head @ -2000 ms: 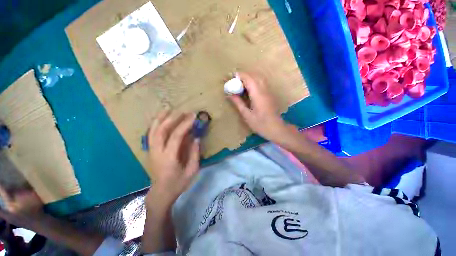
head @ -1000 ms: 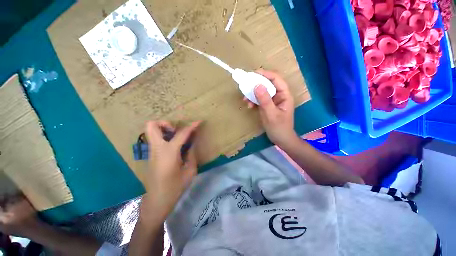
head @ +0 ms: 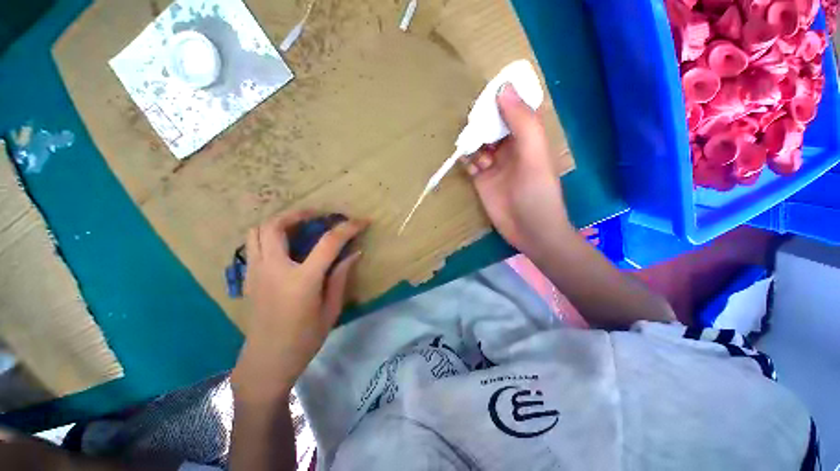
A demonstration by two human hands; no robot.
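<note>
My left hand rests low on the cardboard sheet, its fingers closed around a dark-blue piece. Another dark-blue piece shows at the outer side of this hand, partly hidden by it. My right hand holds the white glue bottle above the sheet's right part. The bottle's long thin nozzle points down and left, its tip a short way right of my left hand and apart from the piece. No black loop is clearly visible.
A white square bears a white round cap or dish. Loose pointed tips lie beside it. A blue bin of red-pink pieces stands at right. Another cardboard mat and part of a person's arm are at left.
The bottle in my right hand has turned from nozzle pointing up-left to nozzle pointing down-left. My left hand has closed around a dark-blue piece. The neighbour's hand has moved out of view.
</note>
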